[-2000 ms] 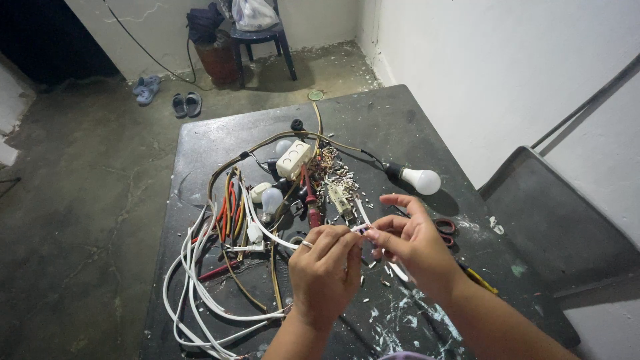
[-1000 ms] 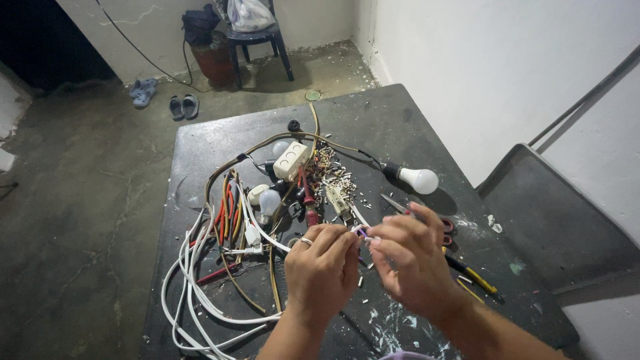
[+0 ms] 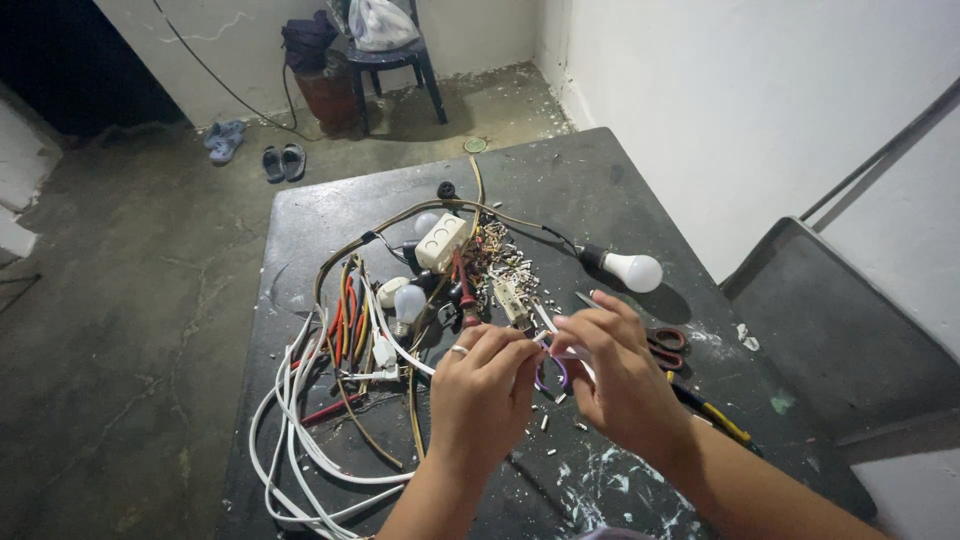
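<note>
My left hand [image 3: 484,382], with a ring on one finger, pinches the end of a white cable [image 3: 409,352] above the dark table. My right hand [image 3: 619,367] is close beside it, its thumb and fingers bent around a white wire end; the exact grip is partly hidden. A purple loop [image 3: 553,375], perhaps a tool handle, shows between and below the hands. Just beyond them lie a cream terminal piece [image 3: 511,301], a dark red screwdriver-like tool [image 3: 465,289] and a pile of small cut insulation bits [image 3: 510,259].
On the table [image 3: 600,169] are a cream socket box [image 3: 441,241], a white bulb in a black holder [image 3: 634,271], a second bulb [image 3: 409,304], coiled white cable [image 3: 289,420], red-handled scissors [image 3: 666,349] and a yellow-and-black tool [image 3: 709,412]. A grey chair [image 3: 832,330] stands at right.
My hands stay close together at the cable end while the fingers of my right hand shift. The purple loop between the hands shows more plainly now.
</note>
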